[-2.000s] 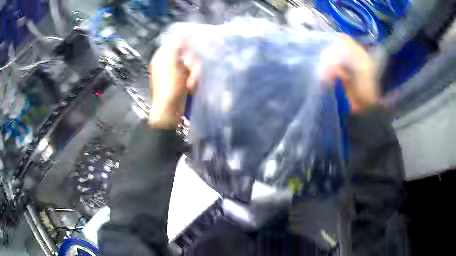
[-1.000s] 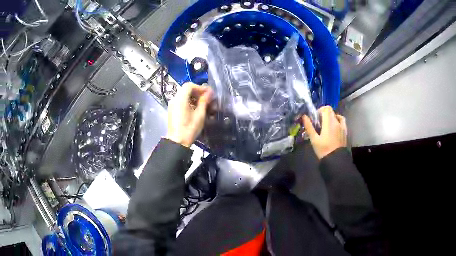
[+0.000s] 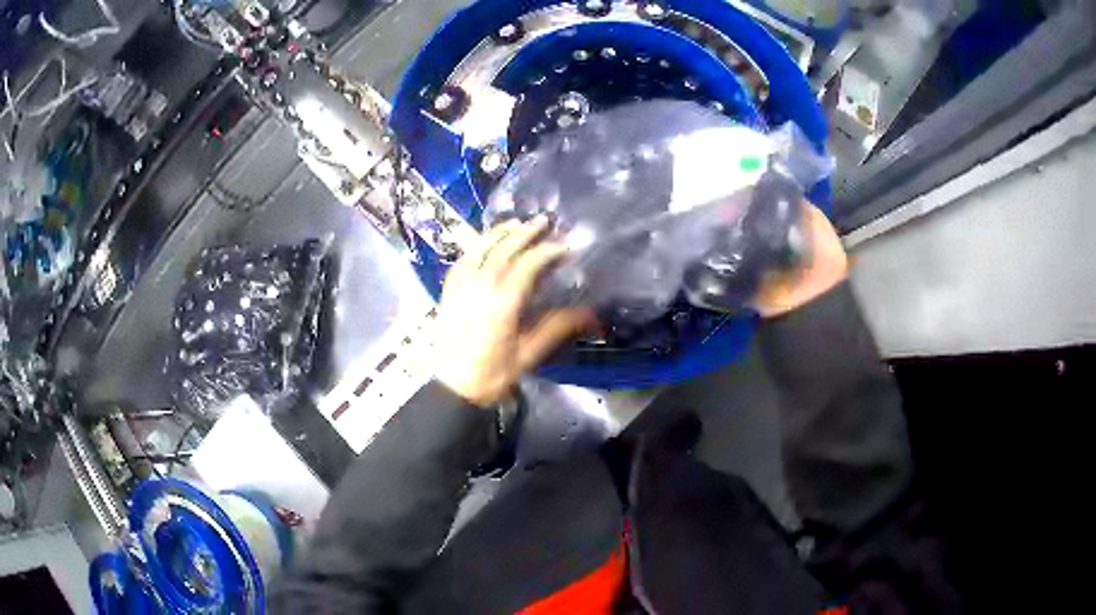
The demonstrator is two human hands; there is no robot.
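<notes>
A clear poly bag dark with small black round parts lies tilted over the blue-rimmed vibratory bowl feeder. A white label with a green mark shows on the bag. My left hand rests against the bag's left lower side, fingers spread; whether it grips is hard to tell. My right hand holds the bag's right end, its fingers partly hidden by the bag. Black parts with pale centres show in the bowl and along its rim. The bag hides the bowl's middle.
Another bag of black parts lies on the deck at left. Smaller blue bowls stand at lower left beside a white box. A metal feeder track runs at the bowl's left. A white controller box is at upper right.
The bag has turned over the bowl, and its label has moved from the bottom to the upper right. My left hand has moved onto the bag's side; my right hand is slightly higher.
</notes>
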